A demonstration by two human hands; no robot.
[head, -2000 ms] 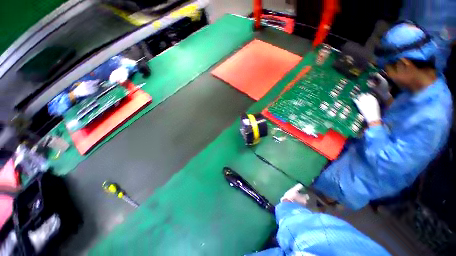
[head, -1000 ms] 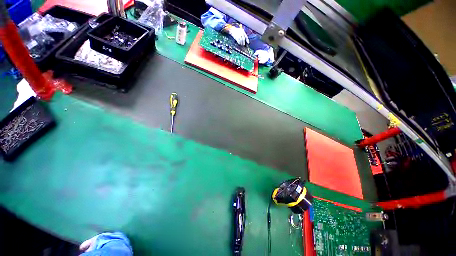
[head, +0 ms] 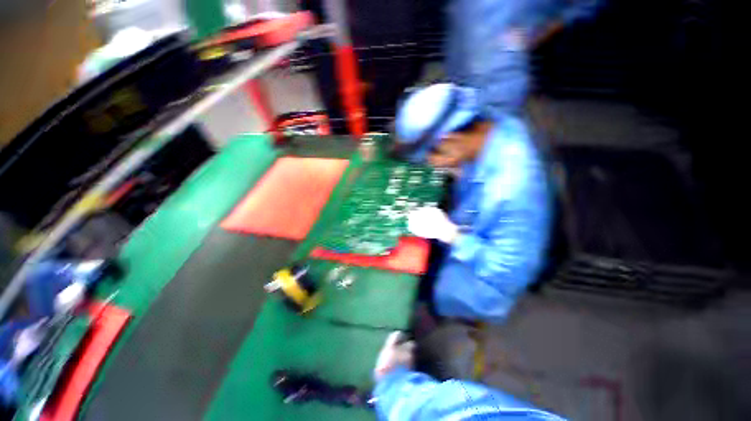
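Note:
The picture is blurred by motion. My right hand (head: 395, 355), white-gloved with a blue sleeve, is at the bench's right edge; whether it holds anything cannot be told. My left hand is out of the picture. A black slim tool, likely the electric screwdriver (head: 321, 390), lies on the green mat left of and below my right hand. A black drum with a yellow band (head: 295, 289) stands on the mat further up. A thin dark cord (head: 356, 326) lies between them.
A coworker in blue (head: 494, 214) sits at the bench's right side, a white glove on a green circuit board (head: 370, 210) over a red pad (head: 403, 256). Another orange-red pad (head: 288, 196) lies left of it. Blue sleeves and a red pad (head: 90, 362) show at left. Dark racks (head: 634, 222) stand at right.
The view has swung right since one second ago. My right hand and the coworker are back in view; the yellow-handled screwdriver, the black bins and the hand at bottom left are out of it.

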